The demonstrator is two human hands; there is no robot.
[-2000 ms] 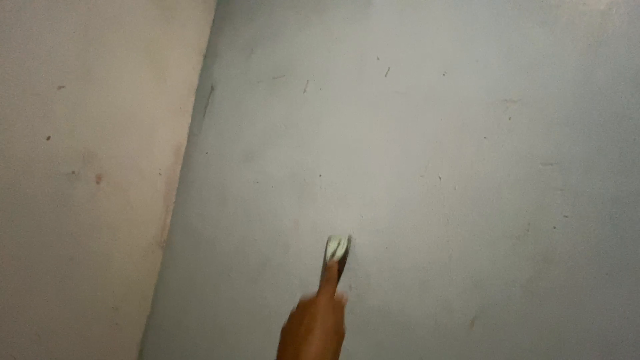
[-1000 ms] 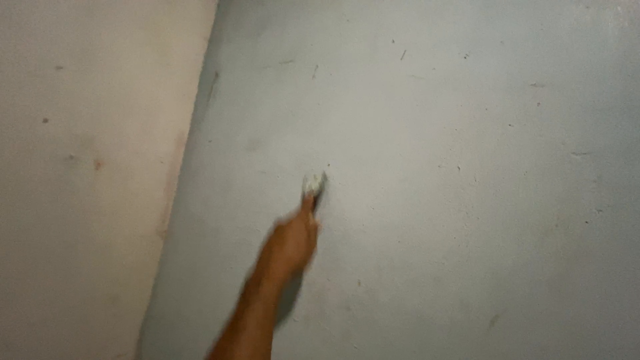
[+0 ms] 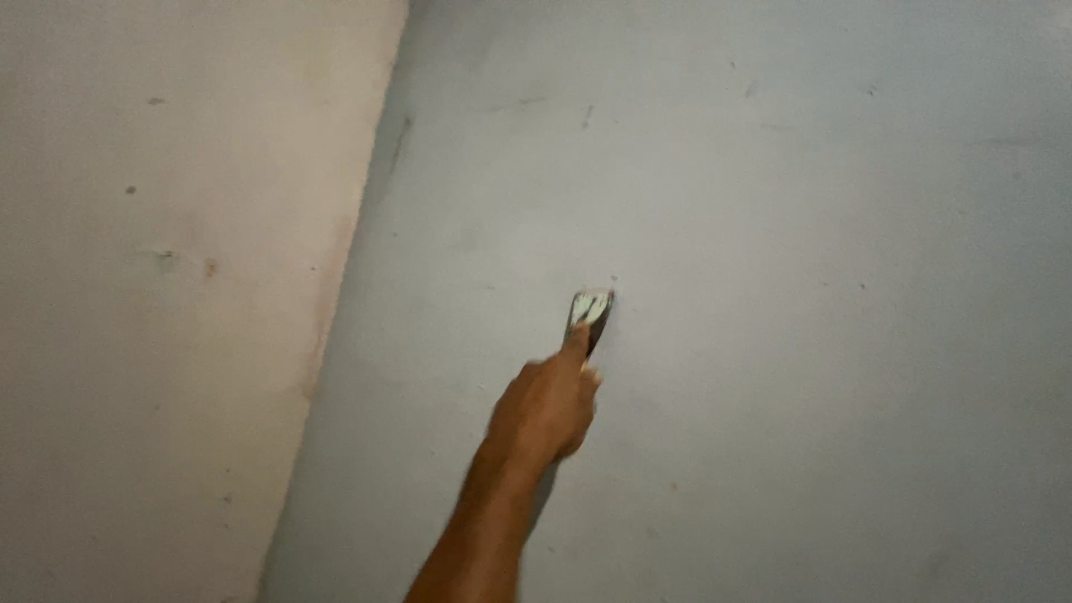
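My left hand (image 3: pixel 548 402) reaches up from the bottom of the view, back of the hand showing, and grips a small putty knife (image 3: pixel 591 311). The index finger lies stretched along the blade, and the other fingers are curled round the handle, which is mostly hidden. Whitish material or paint covers part of the blade. Its front edge is at the grey painted wall (image 3: pixel 754 352), just below a small dark mark (image 3: pixel 614 277). Whether the edge presses on the surface cannot be told. My right hand is out of view.
A beige wall (image 3: pixel 167 352) meets the grey one at a slanted corner line on the left. Both surfaces bear small spots and scuffs, among them a dark streak (image 3: pixel 402 142) near the corner and a reddish-brown spot (image 3: pixel 211 268) on the beige wall.
My left hand with the putty knife was lower on the grey wall two seconds ago and moved up by one second ago. Since then it has moved slightly down and to the right.
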